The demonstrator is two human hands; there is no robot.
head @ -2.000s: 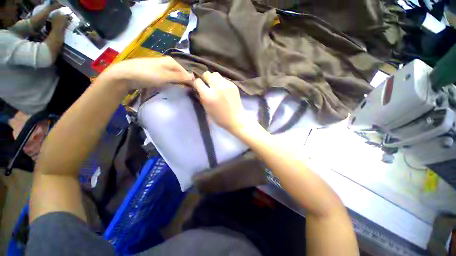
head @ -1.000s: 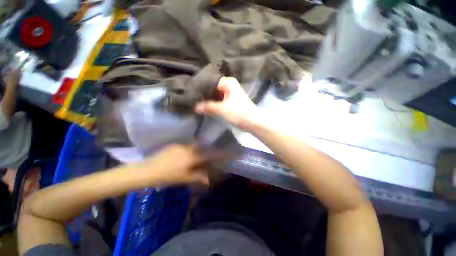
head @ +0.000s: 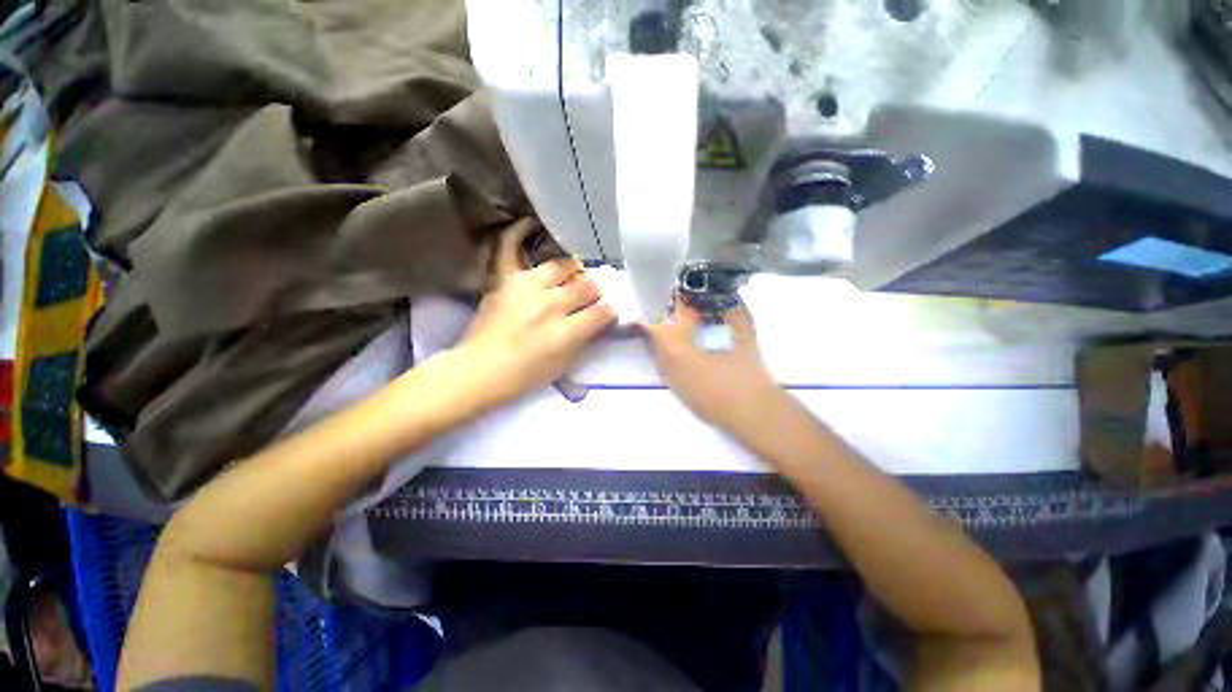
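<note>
The brown shell fabric (head: 257, 257) lies in a large draped heap left of the white sewing machine (head: 649, 176). A pale lining (head: 354, 385) shows under the brown and hangs over the table's front edge. My left hand (head: 534, 322) presses on the fabric's edge just left of the machine head, fingers pointing at the needle area. My right hand (head: 709, 368) is beside the needle area, its fingertips partly behind metal parts. The presser foot and needle are hidden or too bright to make out. I cannot tell whether the right fingers grip anything.
The dark ruled table edge (head: 608, 507) runs across the front. A small open cardboard box (head: 1115, 412) stands at the right end. A control panel with a glowing screen (head: 1169, 256) is at right. Blue crates (head: 338, 629) are below. A yellow-and-black framed item (head: 54, 338) is at far left.
The view has turned and moved in to the machine. Both hands have moved from the fabric at the left to the needle area. The brown fabric's edge is now beside the machine head.
</note>
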